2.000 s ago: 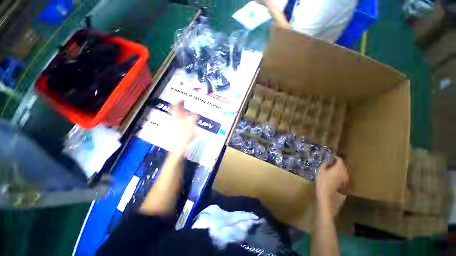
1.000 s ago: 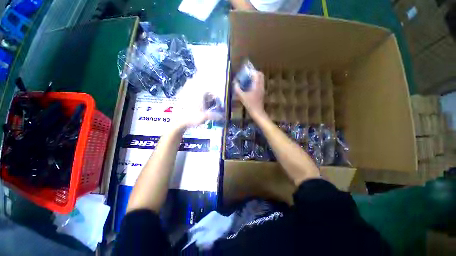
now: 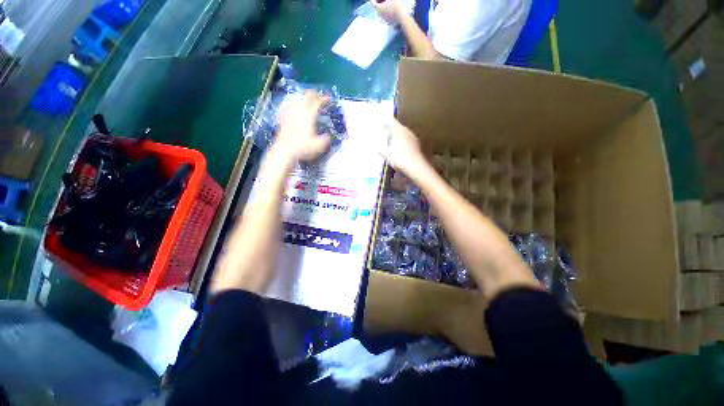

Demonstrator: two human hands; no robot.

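My left hand [image 3: 302, 131] is on the pile of bagged adapters [image 3: 333, 123] at the far end of the white printed board [image 3: 317, 273]; blur hides its grip. My right hand [image 3: 403, 149] is over the carton's left edge, beside the board; its fingers are blurred and no adapter shows clearly in them. The open brown carton [image 3: 516, 103] holds a cardboard divider grid [image 3: 496, 186]. Bagged adapters [image 3: 409, 242] stand in the cells nearest me and further up the left side. My right forearm hides some cells.
A red basket [image 3: 186, 230] of unbagged black adapters [image 3: 119, 206] is at left, with a whitish packet [image 3: 155, 325] below it. Another person's hand [image 3: 390, 9] is near a white packet [image 3: 365, 40] beyond the board. Folded brown cardboard [image 3: 702, 270] lies at right.
My left hand has moved from the board onto the bagged pile. My right hand, which held a bagged adapter over the grid, is now at the carton's left edge. The camera view has shifted.
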